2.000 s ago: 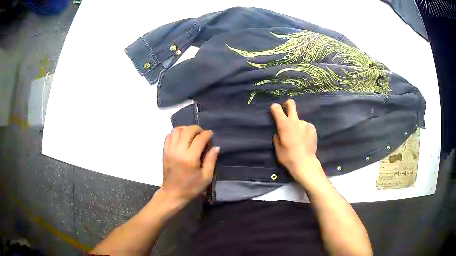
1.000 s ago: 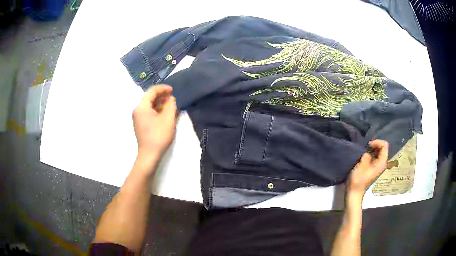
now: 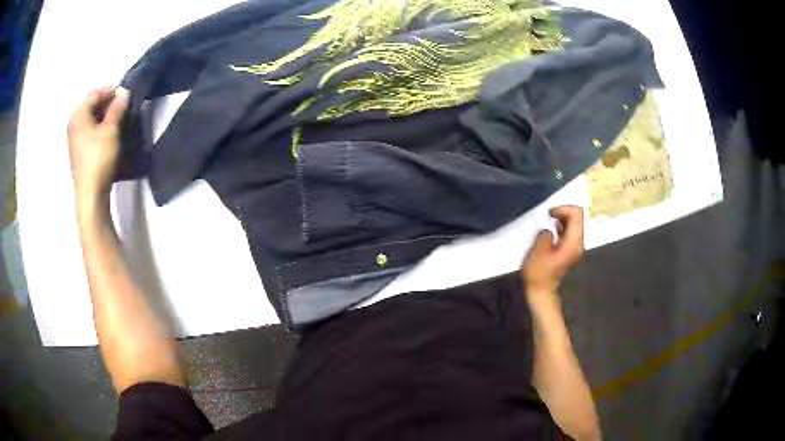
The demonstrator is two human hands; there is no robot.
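A dark blue-grey denim shirt or jacket (image 3: 404, 177) lies spread on the white table. Large yellow-green feather-like embroidery (image 3: 413, 73) covers its upper part. A round snap (image 3: 382, 258) shows on the front strip near the hem, and more snaps run along the right edge. My left hand (image 3: 101, 138) grips the sleeve end at the left, fingers pinched on the cloth. My right hand (image 3: 555, 250) is off the garment, just below its lower right edge, holding nothing, with fingers curled and slightly apart.
The white table (image 3: 202, 267) bears the garment. A tan sheet with writing and dark stains (image 3: 633, 177) lies partly under the garment at the right. Grey floor with a yellow line (image 3: 689, 344) shows at the lower right.
The view has shifted, so the garment sits further left and higher. My left hand has moved to the sleeve end and grips it. My right hand has let go of the front edge.
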